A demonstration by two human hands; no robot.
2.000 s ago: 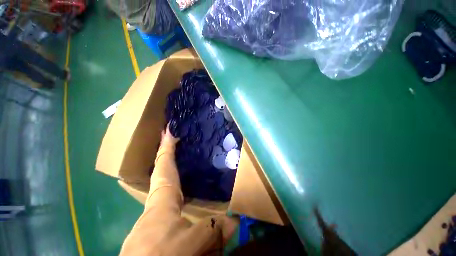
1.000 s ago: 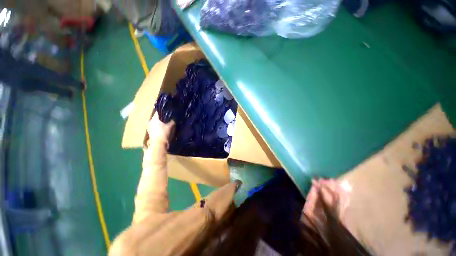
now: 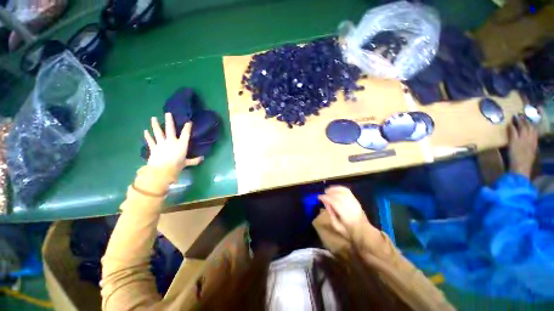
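Observation:
My left hand (image 3: 168,147) is over loose dark oval plates (image 3: 205,130) on the green surface, left of the cardboard. Its fingers are spread, and plates show beyond and beside them. The palm hides part of the plates. My right hand (image 3: 343,209) is just below the bench edge with its fingers curled; it is blurred, and I cannot tell if it holds anything. A heap of small dark parts (image 3: 297,82) lies on the cardboard sheet (image 3: 273,158). Several oval plates (image 3: 343,131) lie in an overlapping line nearer me.
An open carton (image 3: 58,258) of dark plates stands below the bench at left. Clear bags lie at far left (image 3: 51,130) and behind the heap (image 3: 395,42). A neighbour in a blue sleeve (image 3: 516,212) reaches onto the bench at right, near more dark plates (image 3: 458,61).
My view has swung from the carton to the bench. My left hand has moved out of the carton to the green surface, where loose plates lie. My right hand now shows below the bench edge.

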